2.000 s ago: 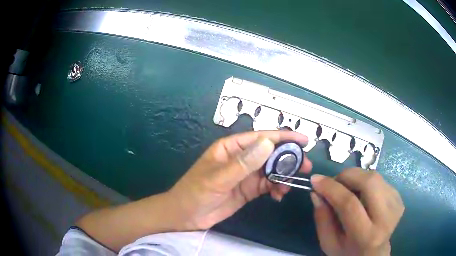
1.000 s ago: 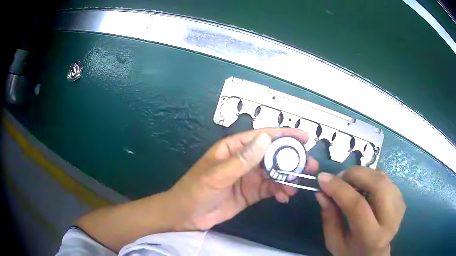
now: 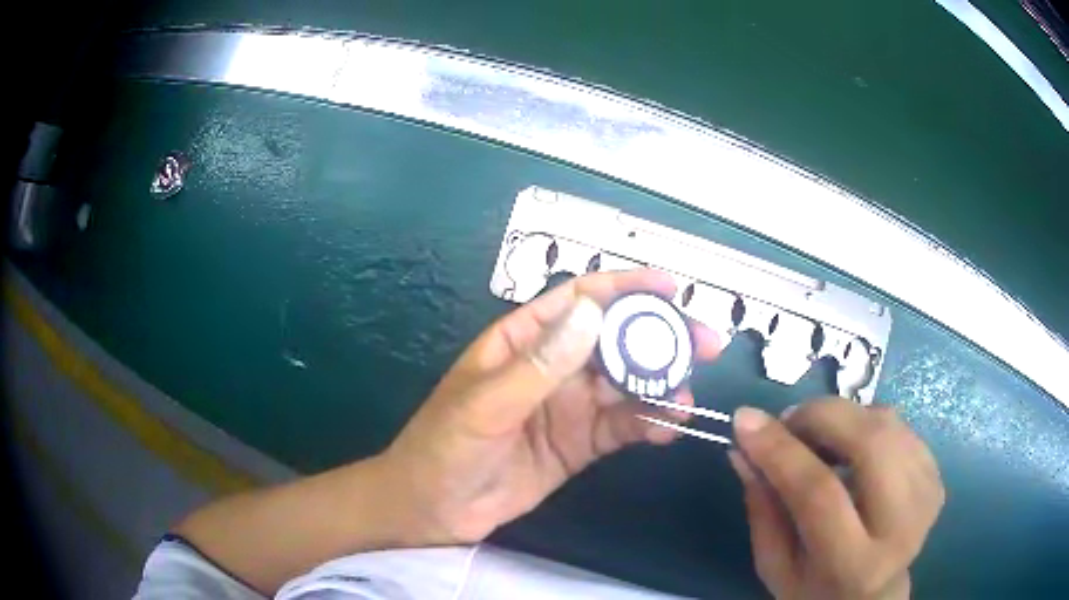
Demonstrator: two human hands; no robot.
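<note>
My left hand [image 3: 492, 410] holds a round speaker unit [image 3: 648, 343] between thumb and fingers, its face towards me. The unit has a dark rim, a pale ring, a bright centre and small pale marks along its lower edge. My right hand [image 3: 838, 498] grips thin silver tweezers [image 3: 701, 425] between thumb and forefinger. The two prongs point left, and their tips lie at or just below the unit's lower edge; I cannot tell if they touch it. The silver jig [image 3: 703, 252] with scalloped openings lies behind my left hand, which hides part of it.
A shiny metal strip [image 3: 492, 100] crosses the dark-green surface [image 3: 387, 211] beyond the jig. A small crumpled-looking silver part [image 3: 170, 175] lies at far left. A dark cylindrical object [image 3: 38, 188] stands at the left edge. Yellow floor lines [image 3: 117, 399] show at lower left.
The speaker unit and my left fingers have moved up and left, and the unit faces me more squarely. The tweezer tips, earlier over its lower edge, are now lower relative to it.
</note>
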